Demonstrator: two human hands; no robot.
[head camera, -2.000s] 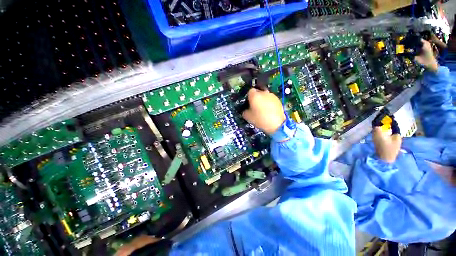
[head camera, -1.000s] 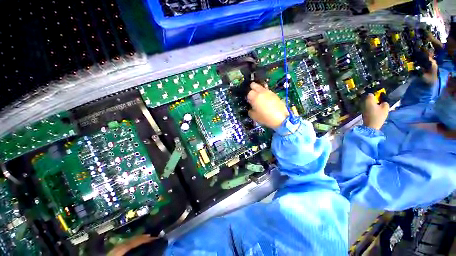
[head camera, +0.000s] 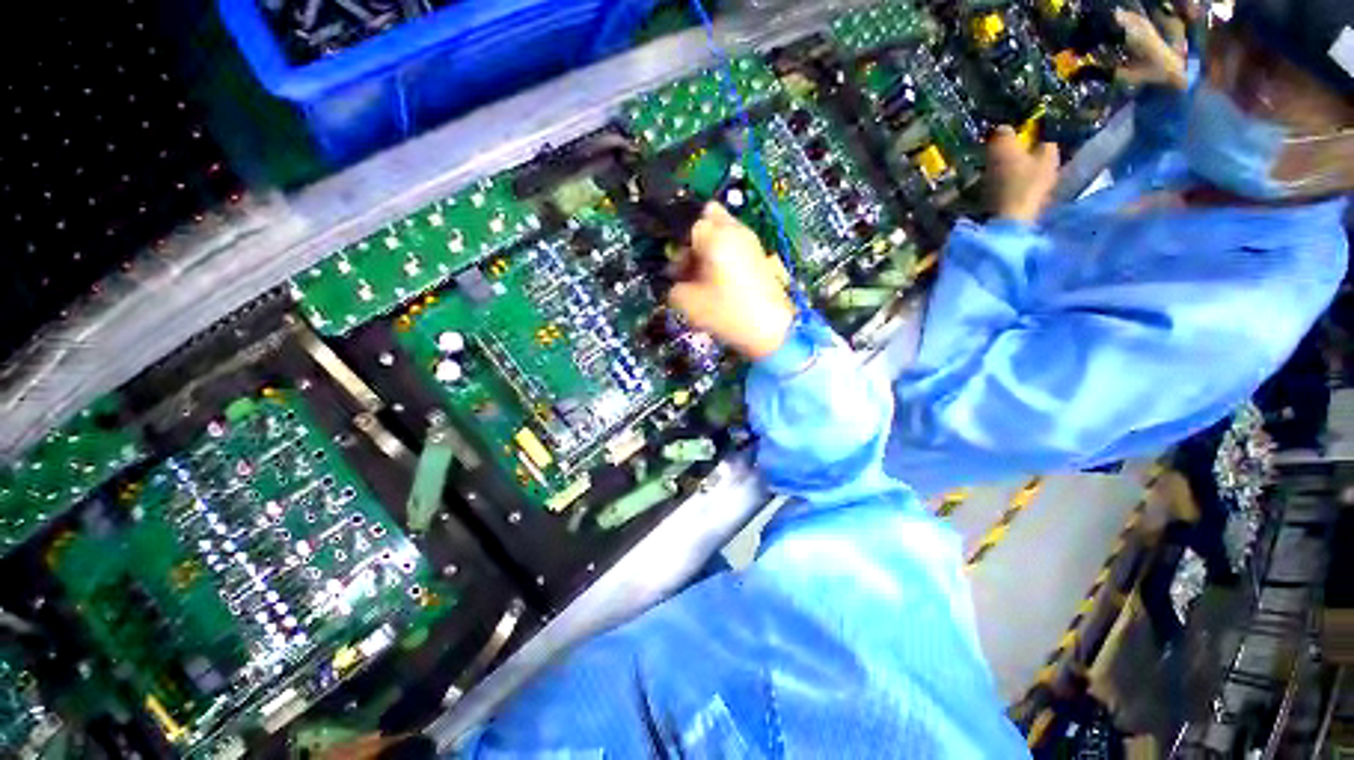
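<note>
My right hand (head camera: 728, 285) is over the upper right part of a green circuit board (head camera: 557, 349) in a black pallet, its fingers at dark parts I cannot tell apart. A dark covering or black parts show at the fingertips. My left hand (head camera: 371, 747) is mostly cut off by the bottom edge, beside the lower edge of another green board (head camera: 267, 549) on the left; its fingers are hidden. A narrow green strip board (head camera: 423, 253) lies along the far edge of the middle pallet.
A blue bin (head camera: 446, 74) of dark parts stands behind the pale metal rail (head camera: 357, 190). A thin blue cord hangs past my right wrist. More boards run up to the right. Another person in a blue smock (head camera: 1099, 327) works there with both hands. A dark dotted surface (head camera: 89, 164) is upper left.
The view has shifted, so bin and boards sit further left and the neighbouring person shows more fully. My right hand stays over the same board. Less of my left hand shows.
</note>
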